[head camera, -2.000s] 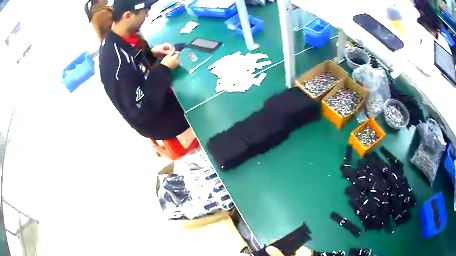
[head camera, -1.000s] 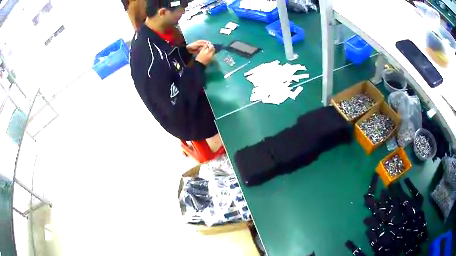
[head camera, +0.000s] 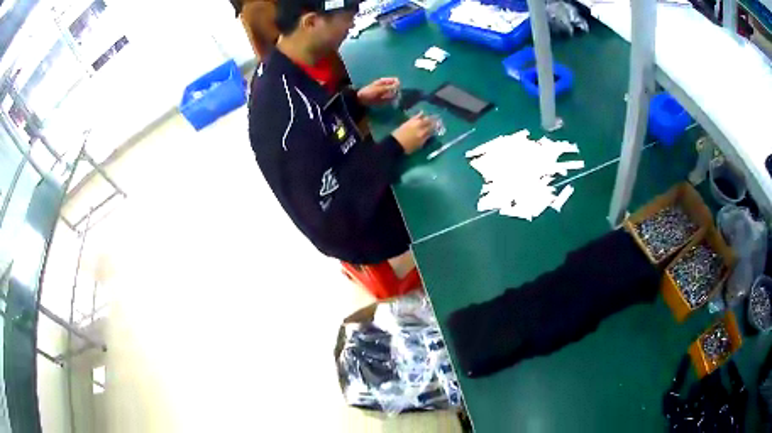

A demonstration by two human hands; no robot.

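Neither of my hands is in the picture. Nearest in front lies a long row of stacked black straps [head camera: 550, 304] on the green bench [head camera: 576, 372], with no silver showing. A heap of black straps with silver fittings [head camera: 704, 408] is cut off by the bottom edge at the lower right. Yellow-orange and brown parts boxes [head camera: 696, 272] hold small silver fittings. A smaller orange box [head camera: 715, 342] stands just above the strap heap. A spread pile of white cards [head camera: 525, 173] lies beyond the black row.
A seated coworker [head camera: 326, 169] is at the bench's left edge, both hands over the bench. An open carton of plastic-wrapped goods [head camera: 398, 359] stands on the floor. White posts [head camera: 633, 118] hold up the shelf [head camera: 719, 84]. Clear bags [head camera: 743, 245] and blue trays [head camera: 482, 24] are on the bench.
The view has swung so the bench things sit lower and further right. My fingers and the strap they held, seen earlier at the bottom edge, have left view. The coworker's hands have moved apart.
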